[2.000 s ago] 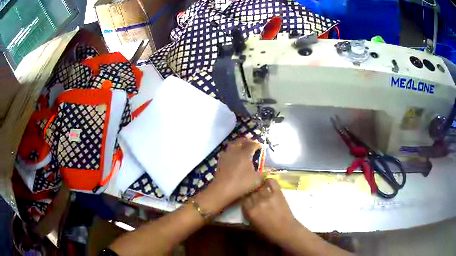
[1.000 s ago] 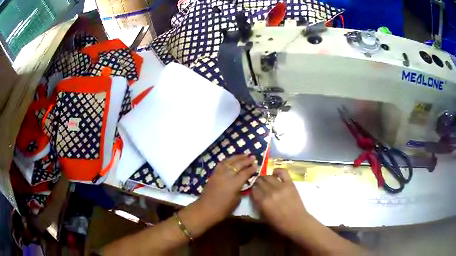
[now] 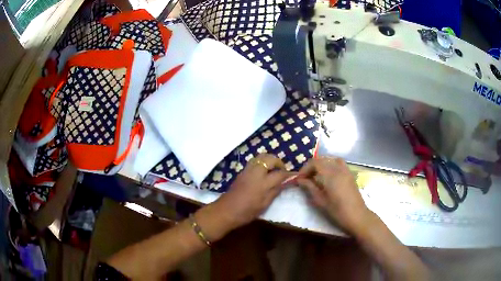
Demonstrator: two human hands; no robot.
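Note:
A navy printed fabric panel [image 3: 285, 137] with a cream clover pattern lies on the machine table, its right edge by the presser foot [image 3: 324, 125]. White padded backing [image 3: 220, 104] lies over it. My left hand [image 3: 258, 184] pinches the panel's near edge at the front. My right hand [image 3: 332, 189] is beside it, fingers closed on a thin orange trim [image 3: 291, 180] at the same edge. The fingertips of both hands nearly touch. The part of the trim between the fingers is mostly hidden.
The cream sewing machine [image 3: 395, 66] stands at the right. Red-handled scissors [image 3: 426, 159] lie under its arm. Sewn orange-bordered panels [image 3: 93, 110] are piled at the left beside cardboard [image 3: 33, 82]. The table's front edge [image 3: 307, 229] runs below my hands.
The view has shifted, so the machine sits further right. My hands have moved along the panel's near corner, and my right hand's fingers now pinch the trim there.

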